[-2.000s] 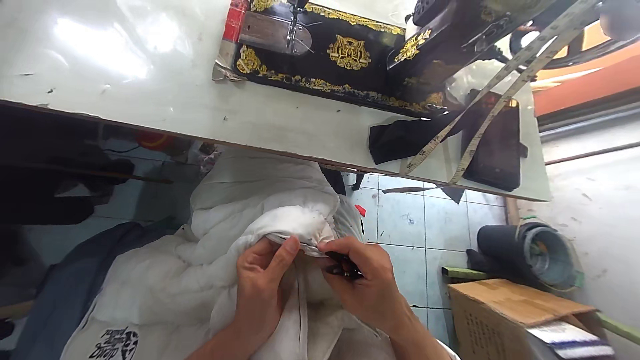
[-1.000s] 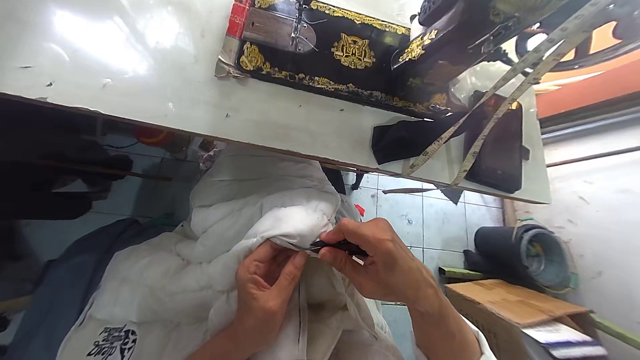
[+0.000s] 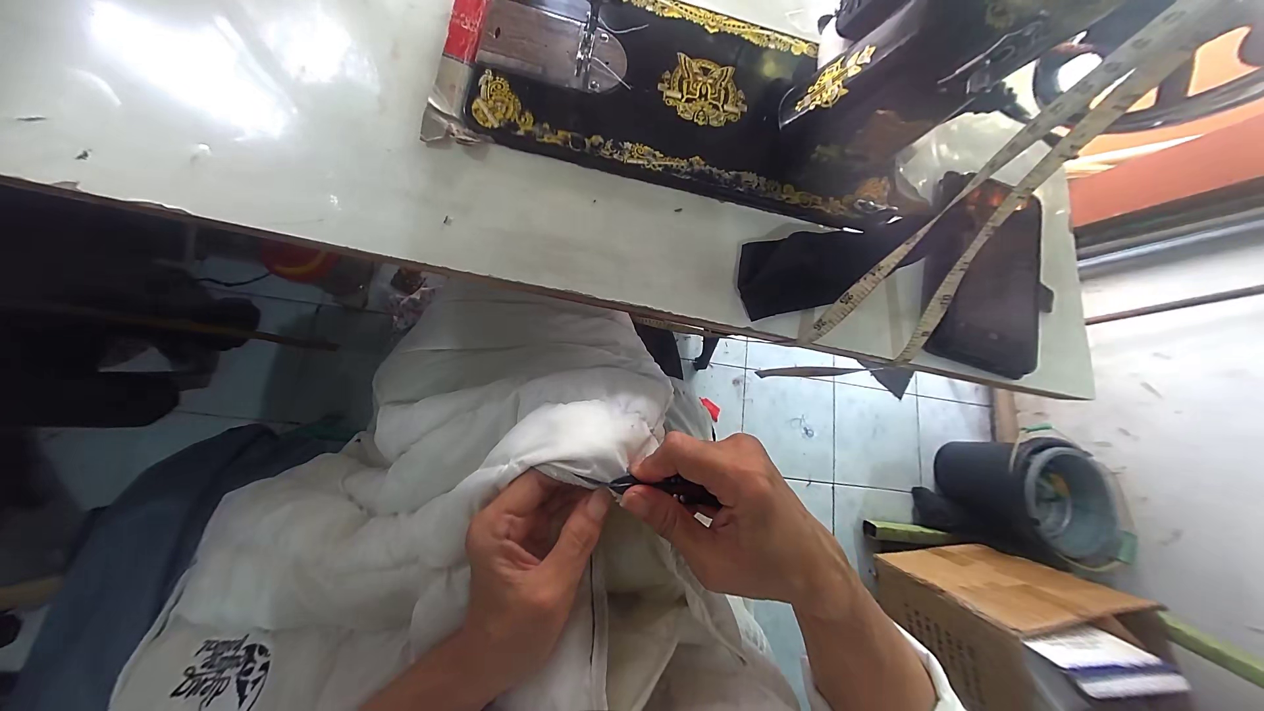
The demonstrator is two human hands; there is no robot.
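Note:
A white padded jacket [image 3: 296, 553] with a dark printed emblem lies across my lap and reaches up under the table edge. My left hand [image 3: 533, 568] pinches a folded edge of its fabric between thumb and fingers. Just right of it, my right hand [image 3: 746, 513] grips a small black-handled tool [image 3: 681, 488], whose tip meets the pinched edge; its exact kind cannot be told. A zipper or seam line runs down the jacket below the hands.
Above the jacket is a white tabletop [image 3: 326, 197] bearing a black sewing machine with gold decoration [image 3: 642, 109], a tape measure [image 3: 928, 232], black cloth [image 3: 800, 272] and a dark phone-like slab [image 3: 987, 296]. A cardboard box [image 3: 987, 592] and a dark cylindrical container [image 3: 1027, 494] stand at right.
The black tool has turned in my right hand, and its tip now points left at the fabric edge. My left hand keeps its pinch on the jacket.

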